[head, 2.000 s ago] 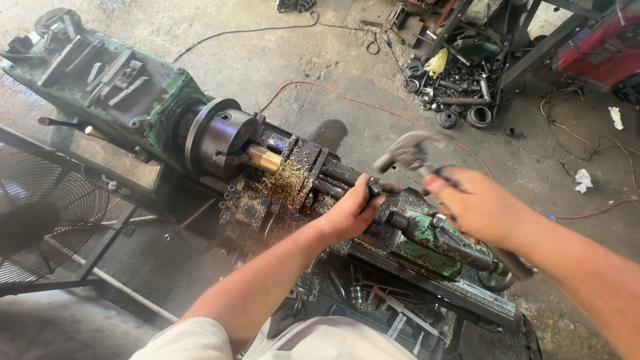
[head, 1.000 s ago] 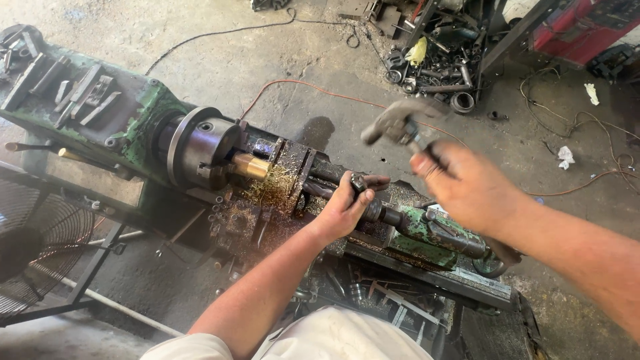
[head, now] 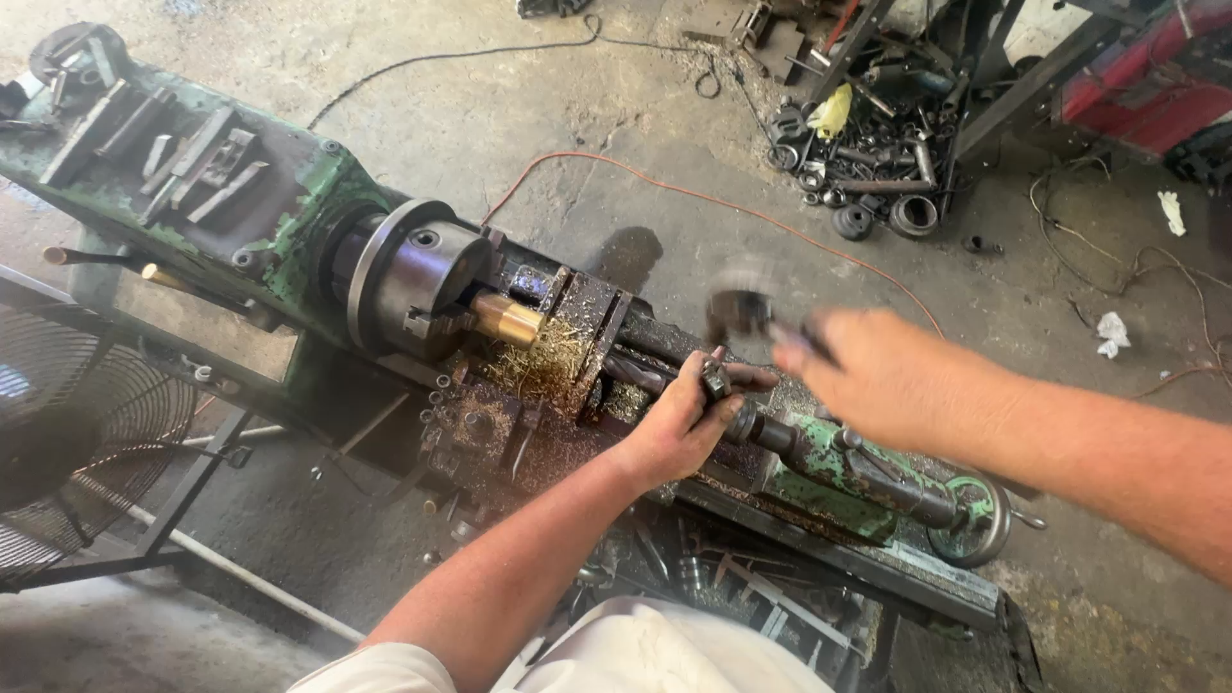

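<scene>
A green metal lathe lies diagonally across the head view. Its chuck (head: pixel 414 279) grips a brass cylinder (head: pixel 507 320), with metal chips (head: pixel 544 366) heaped beside it. My left hand (head: pixel 679 423) is closed around a small metal piece (head: pixel 715 380) at the drill bit's shank end; the fluted drill bit (head: pixel 635 373) points toward the brass. Just beyond that hand is the green tailstock (head: pixel 818 472) with its handwheel (head: pixel 970 520). My right hand (head: pixel 866 375) holds a hammer (head: pixel 741 313) by its handle, raised above the bed; the head is blurred.
Steel bars (head: pixel 183 159) lie on the headstock. At lower left stands a wire-guarded fan (head: pixel 87 443). An orange cord (head: pixel 731 202) crosses the concrete floor behind the lathe, near a pile of metal parts (head: pixel 876 154). Tools lie below the bed near my shirt.
The hammer in my right hand has swung about and is blurred in motion. My left hand stays at the drill bit's shank end throughout.
</scene>
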